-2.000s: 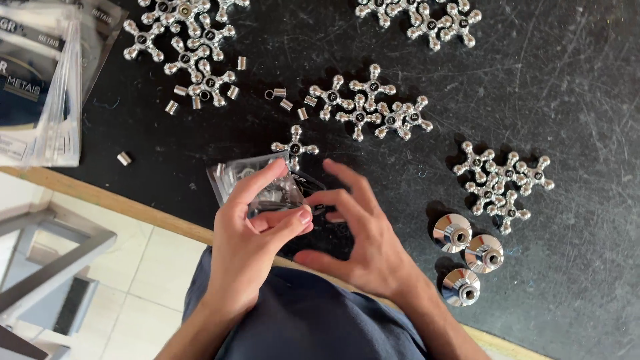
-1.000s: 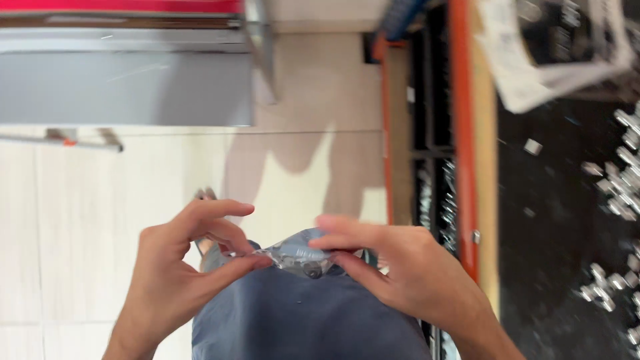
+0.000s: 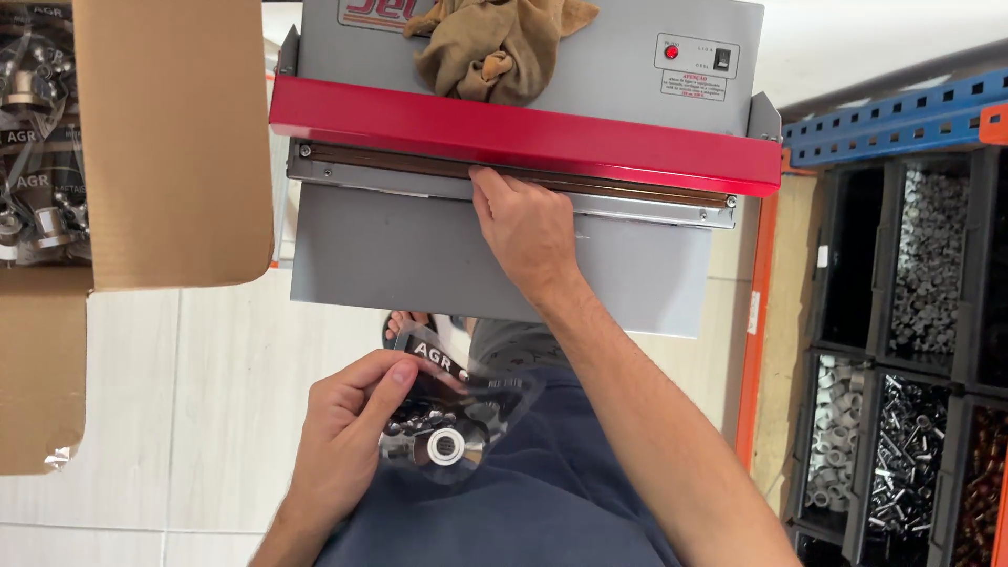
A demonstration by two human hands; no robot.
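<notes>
My left hand [image 3: 354, 425] pinches the upper edge of a clear plastic bag [image 3: 465, 394] with chrome fittings inside, low in front of my body. With bent fingers, my right hand [image 3: 528, 228] touches the sealing strip [image 3: 394, 164] of a grey impulse bag sealer [image 3: 614, 71]; its fingertips lie under or against the red sealing bar [image 3: 520, 138], and whether they grip anything is hidden. A brown cloth [image 3: 496, 55] rests on the sealer's top, behind the bar. A red lamp [image 3: 671, 52] and a rocker switch [image 3: 721, 59] sit at its upper right.
At left, an open cardboard box [image 3: 173, 142] holds bagged metal fittings [image 3: 39, 181]. On the right, black bins [image 3: 917, 370] of small metal and plastic parts stand by an orange rack post [image 3: 754, 331]. A grey metal shelf [image 3: 394, 244] juts from the sealer above the tiled floor [image 3: 220, 394].
The view has swung from the black worktop to the sealer. My right hand has let go of the bag and moved up to the sealer; my left hand still holds the bag.
</notes>
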